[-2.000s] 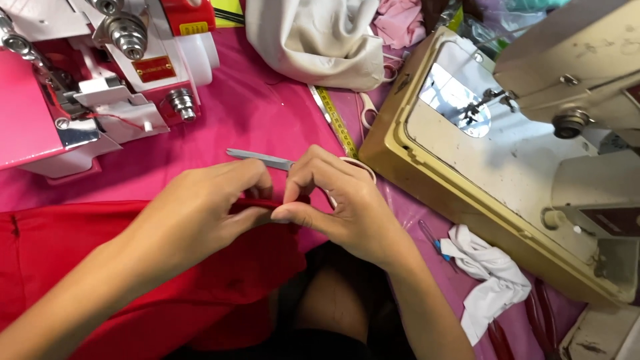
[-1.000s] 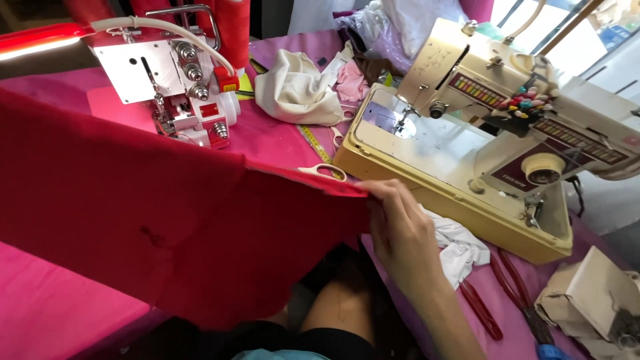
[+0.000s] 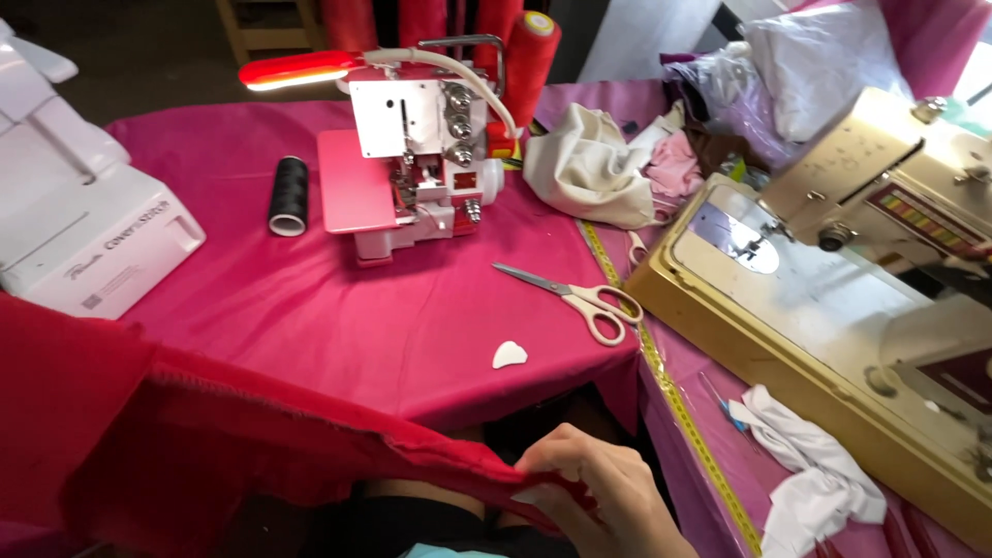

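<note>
My right hand [image 3: 601,488] pinches one end of a red fabric piece [image 3: 256,418] between thumb and fingers, above my lap at the bottom centre. The fabric stretches from there to the left edge of the view, with a stitched edge showing along its upper side. My left hand is out of view. Beyond the fabric, on the pink tablecloth, lie scissors with cream handles [image 3: 577,296] and a small white piece, perhaps tailor's chalk [image 3: 509,355]. A yellow measuring tape [image 3: 682,411] runs beside the scissors and down the cloth.
A red-and-white overlock machine [image 3: 418,155] stands at the back, a white coverstitch machine [image 3: 93,225] at left, a beige sewing machine [image 3: 837,310] at right. Also about are a black thread cone [image 3: 289,195], cream cloth [image 3: 593,167], white cloth [image 3: 821,465] and a small blue-handled tool [image 3: 733,416].
Two seconds ago both hands held the red fabric together near the scissors; now only my right hand shows, lower down, with the fabric spread to the left. The view has shifted widely.
</note>
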